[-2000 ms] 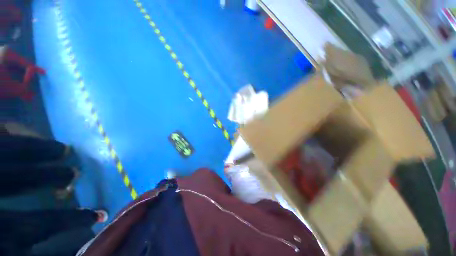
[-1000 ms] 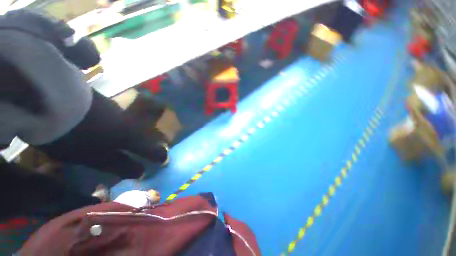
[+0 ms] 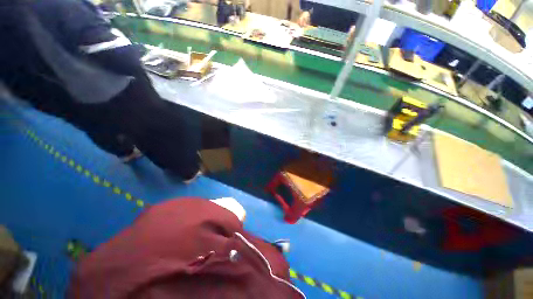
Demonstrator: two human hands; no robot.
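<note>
No hand is clearly shown. A white, blurred shape at the top edge of the maroon jacket may be my left hand (image 3: 231,208) in a glove; its fingers are hidden. My right hand is not in view. In front stands a long bench (image 3: 280,124) with a silver cover. A yellow and black tool (image 3: 405,119), perhaps a tape dispenser, stands on it. A flat cardboard sheet (image 3: 472,169) lies to its right. A small open carton (image 3: 197,65) and crumpled white sheeting (image 3: 242,84) lie on the left part.
A red stool (image 3: 299,194) with a brown top stands at the bench's front. A person in dark clothes (image 3: 125,93) stands at the left. A brown carton (image 3: 216,159) is low beside them. Yellow-black tape (image 3: 87,174) crosses the blue floor. A blue crate (image 3: 421,45) is farther back.
The view has swung from the open carton and the aisle to the silver-covered bench. That carton is out of the picture. The white shape now shows nearer the middle than one second ago.
</note>
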